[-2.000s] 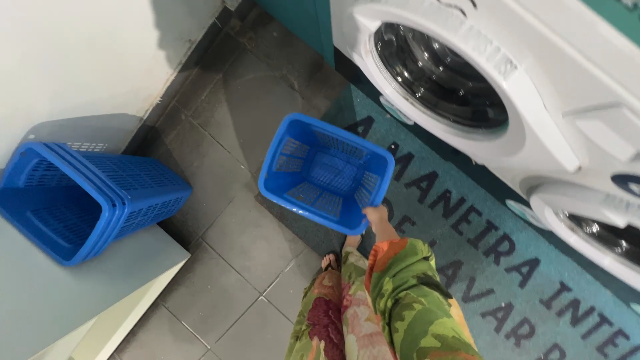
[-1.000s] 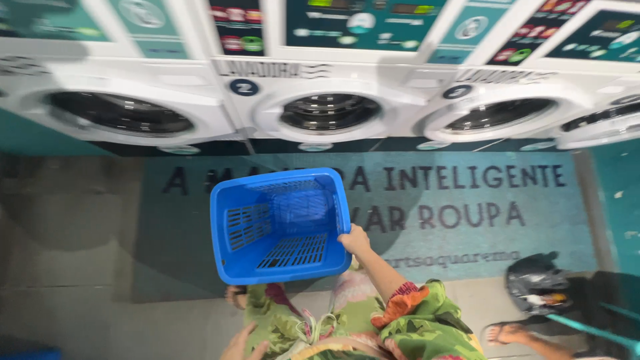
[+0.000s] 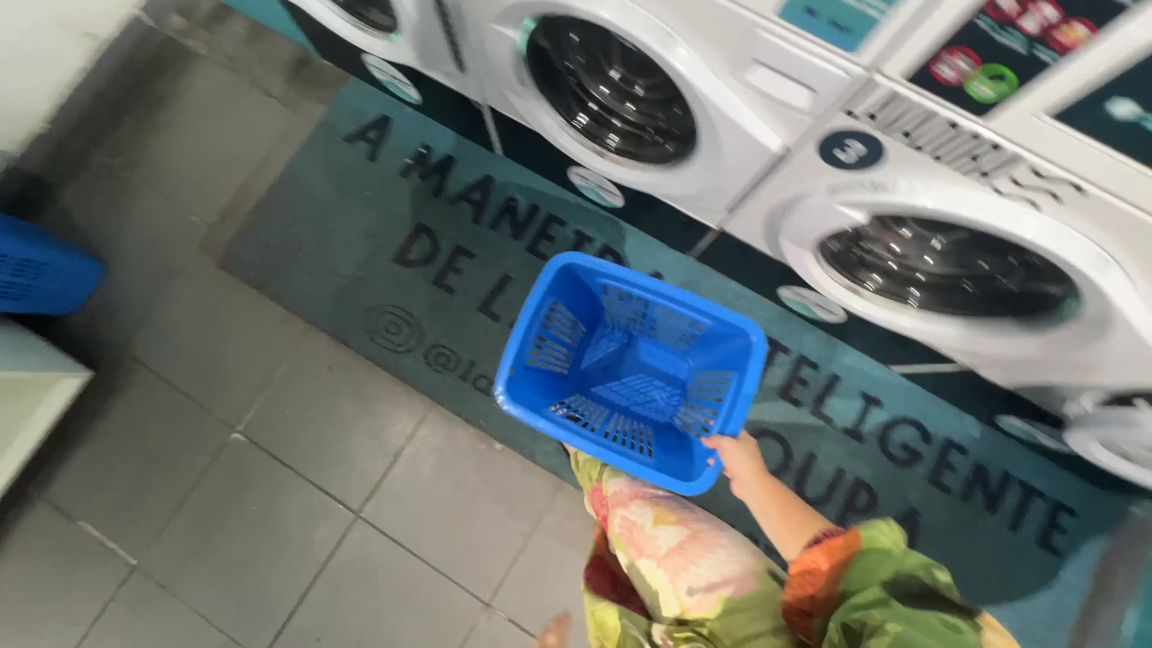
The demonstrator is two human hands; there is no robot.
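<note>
My right hand (image 3: 738, 457) grips the rim of a blue plastic laundry basket (image 3: 630, 472) at its near right corner. The basket has slotted walls, looks empty and is held over a teal floor mat (image 3: 306, 216) with dark lettering. At the bottom edge, part of my left hand (image 3: 553, 632) shows, blurred and touching nothing visible; its finger pose cannot be made out.
White front-loading washing machines (image 3: 612, 90) line the far side of the mat, their round doors closed. Part of another blue basket (image 3: 45, 270) shows at the left edge, by a pale shelf or table (image 3: 45, 373). Grey tiles (image 3: 243, 504) cover the floor.
The view has swung strongly between frames. My right hand keeps hold of the basket's rim throughout. My left hand, lower left a second ago, now barely shows at the bottom edge.
</note>
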